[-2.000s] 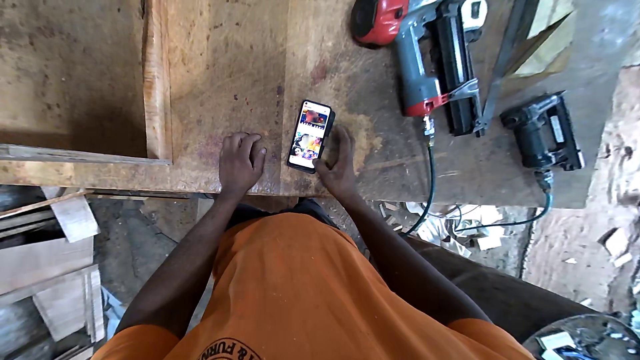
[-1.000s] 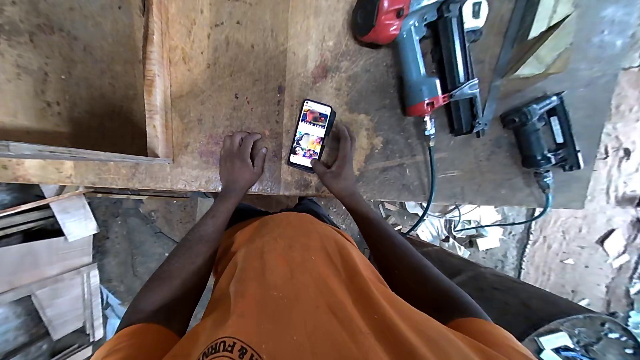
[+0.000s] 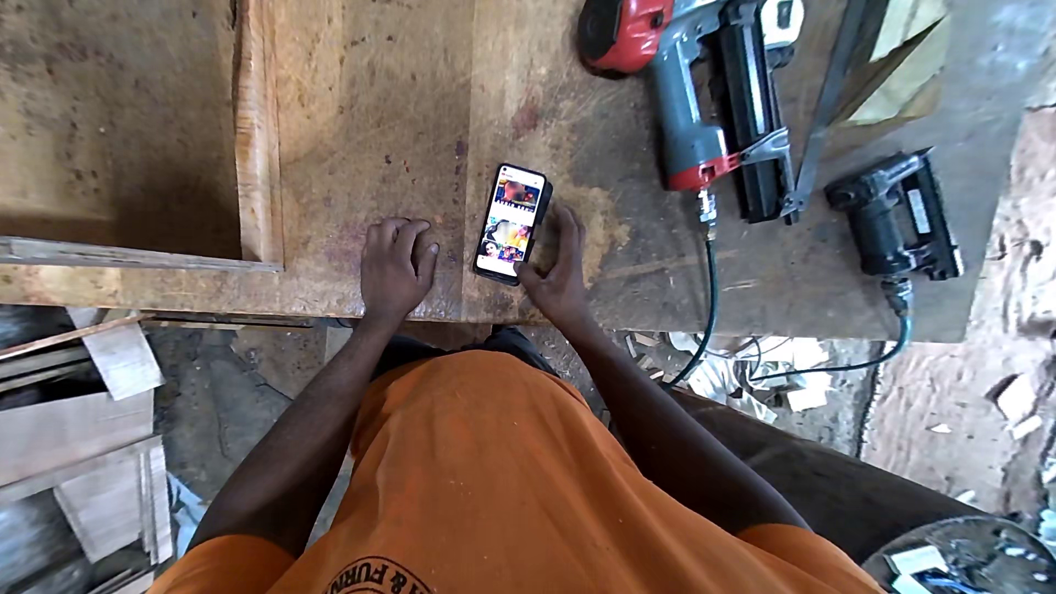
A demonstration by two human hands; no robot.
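A smartphone (image 3: 510, 224) with a lit screen of pictures lies face up on the wooden workbench (image 3: 371, 165), near its front edge. My right hand (image 3: 561, 276) rests beside the phone, its thumb at the phone's lower right corner and its fingers curved along the right side. On the bench left of the phone lies my left hand (image 3: 398, 266), fingers loosely bent and apart, holding nothing. A large red and grey pneumatic nailer (image 3: 685, 107) lies right of the phone, and a smaller black one (image 3: 895, 210) farther right.
A wooden frame (image 3: 259, 140) sits on the left of the bench. Air hoses (image 3: 711, 305) run from the nailers over the front edge. A metal strip (image 3: 827, 107) and wood pieces (image 3: 903, 74) lie at back right. Board offcuts (image 3: 74, 429) are stacked below left; a round container (image 3: 973, 557) stands lower right.
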